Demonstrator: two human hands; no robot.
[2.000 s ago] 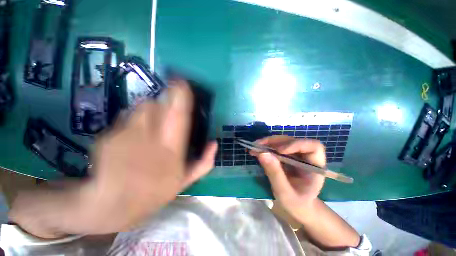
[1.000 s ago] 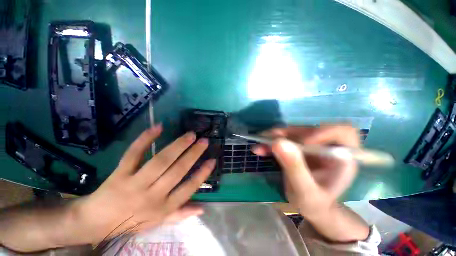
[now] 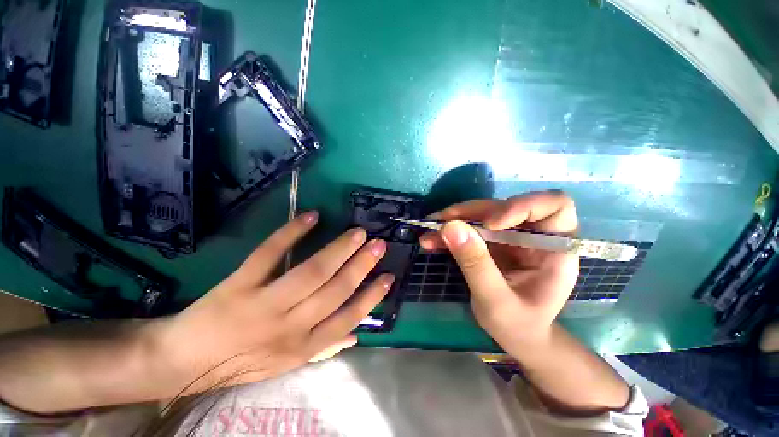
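A black phone housing (image 3: 395, 294) lies on the green bench in front of me, its silver strip at the near end. My left hand (image 3: 290, 294) presses on it with spread fingers over its left side, hiding part of it. My right hand (image 3: 512, 265) holds silver tweezers (image 3: 547, 241). The tweezer tips are over the upper part of the housing; whether they grip a pad cannot be seen. The sheet of black adhesive pads (image 3: 602, 277) lies right of the housing, partly under my right hand.
Several black housings lie at the left, including a large one with an open window (image 3: 149, 145), a tilted one (image 3: 260, 128) and one near the front edge (image 3: 85, 256). More housings (image 3: 739, 273) lie at the far right. A white rail (image 3: 700, 51) curves along the top right.
The blurred housing in my left hand has come down flat on the bench beside the pad sheet. The tweezers have moved from the sheet to over the housing. The view has shifted slightly.
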